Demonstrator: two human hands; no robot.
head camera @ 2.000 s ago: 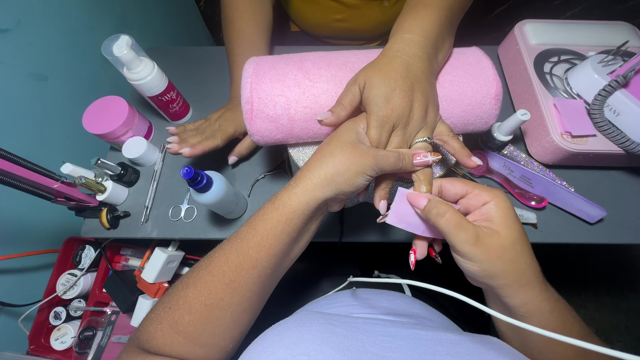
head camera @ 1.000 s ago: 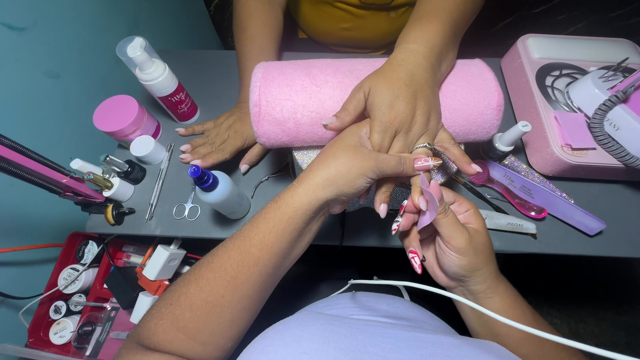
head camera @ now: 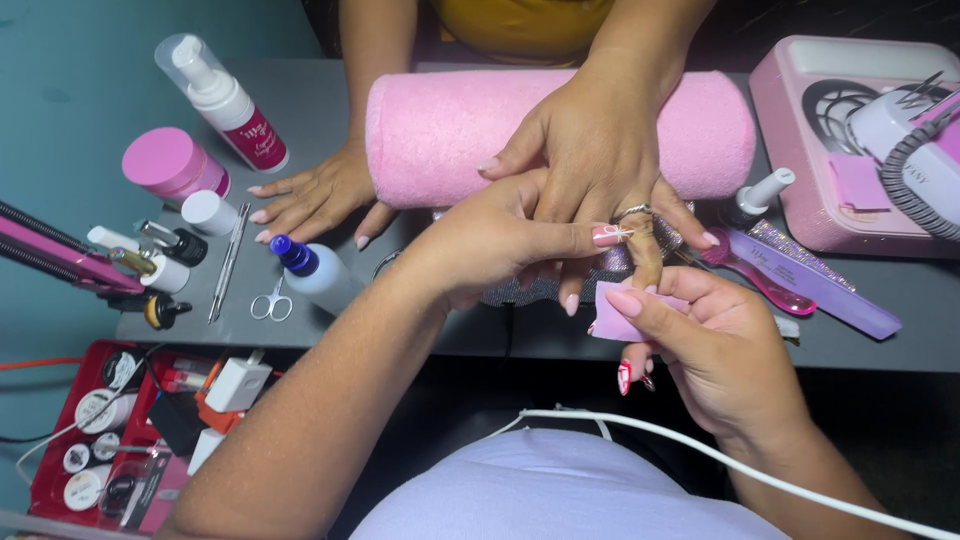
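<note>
My left hand (head camera: 499, 240) holds the fingers of another person's hand (head camera: 600, 142), its thumb lying by the ringed finger. That hand rests on a rolled pink towel cushion (head camera: 450, 139). In my right hand (head camera: 712, 345) a small pink wipe (head camera: 616, 319) is pinched under the thumb, at the nail of the ringed finger. The person's other hand (head camera: 319, 191) lies flat on the grey table, left of the cushion. A purple nail file (head camera: 817, 281) and a pink-handled brush (head camera: 772, 285) lie to the right of my right hand.
At left stand a foam pump bottle (head camera: 240, 112), a pink jar (head camera: 176, 165), nail polish bottles (head camera: 169, 259) and a blue-capped bottle (head camera: 319, 274), near small scissors (head camera: 271, 304). A red tray (head camera: 45, 480) holds jars below. A pink case (head camera: 795, 180) is at right; a white cable (head camera: 697, 446) crosses in front.
The pink wipe, seen folded edge-on in my right hand one second ago, now faces the camera more broadly. My right hand has turned; my left hand keeps its hold.
</note>
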